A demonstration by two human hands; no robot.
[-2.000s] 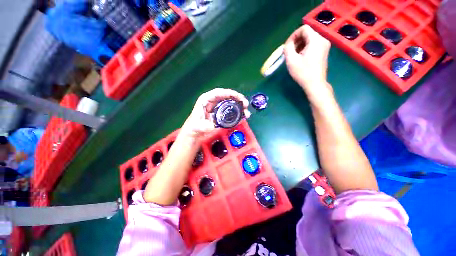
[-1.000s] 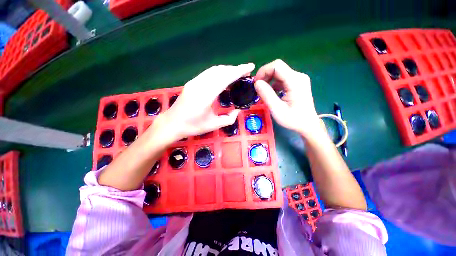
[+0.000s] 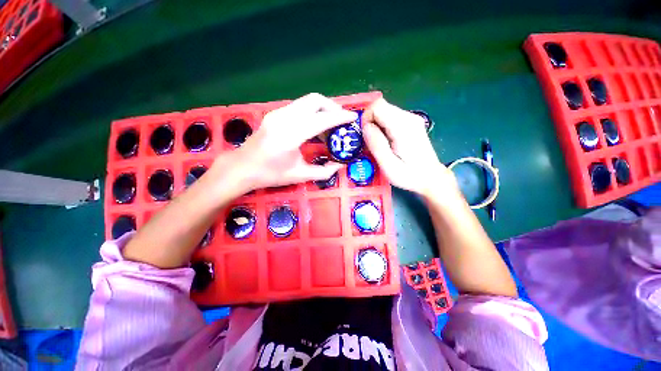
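Observation:
My left hand (image 3: 290, 145) holds a round smartwatch head (image 3: 345, 143) between thumb and fingers above the upper right of the red component tray (image 3: 290, 291). Its screen is lit dark blue with white marks. My right hand (image 3: 398, 145) has its fingertips at the watch head's right edge; they seem to touch it. The tray holds several watch heads, mostly black. In its right column are a lit blue display (image 3: 361, 172), a blue-white one (image 3: 367, 216) and a whitish one (image 3: 372, 266). A pale tape piece (image 3: 243, 221) lies on one head.
A masking tape roll (image 3: 495, 190) lies over a pen (image 3: 488, 153) right of my right forearm. Another watch head (image 3: 422, 119) is partly hidden behind my right hand. A second red tray (image 3: 580, 177) is at right, by a neighbour's pink sleeve (image 3: 580, 268). A smaller-looking lower tray (image 3: 427, 282) shows below the edge.
The held watch head's screen has gone from dark to lit blue with white marks. Both hands stay around it. The view has shifted slightly. Two seconds ago my right hand was near the tape roll.

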